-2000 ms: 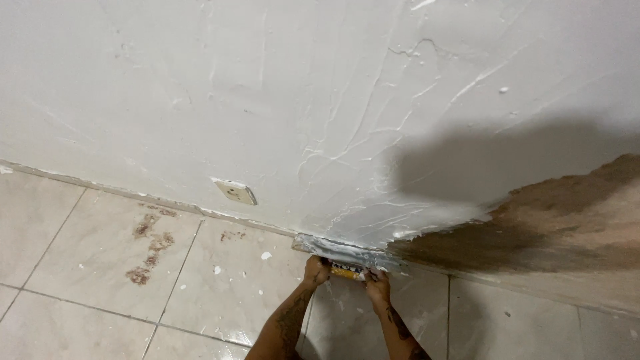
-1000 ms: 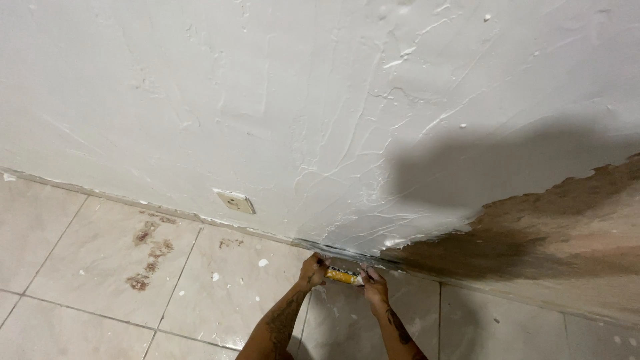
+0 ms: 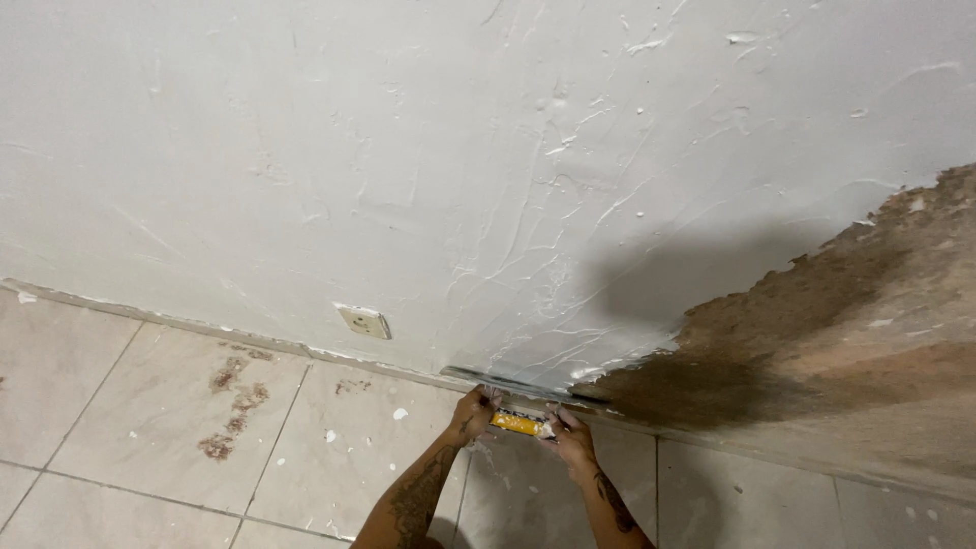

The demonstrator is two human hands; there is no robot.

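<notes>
My left hand [image 3: 474,414] and my right hand [image 3: 570,436] grip opposite ends of a wide finishing trowel with a yellow handle [image 3: 521,424]. Its long metal blade [image 3: 526,383] lies at the foot of the wall, just above the narrow baseboard. White wet-looking plaster [image 3: 549,290] with ridges coats the wall above the blade. To the right of it, a bare brown patch of wall [image 3: 762,374] meets the ragged edge of the white coat. My fingers partly hide the handle's ends.
A wall socket [image 3: 364,322] sits low on the wall, left of my hands. The baseboard [image 3: 267,343] runs along the tiled floor [image 3: 366,457], which bears white splatters and reddish-brown stains [image 3: 232,419]. A shadow falls on the wall at the right.
The blade, tilted with its face showing at first, now appears as a thin strip against the wall's foot. Both hands keep their hold on the trowel.
</notes>
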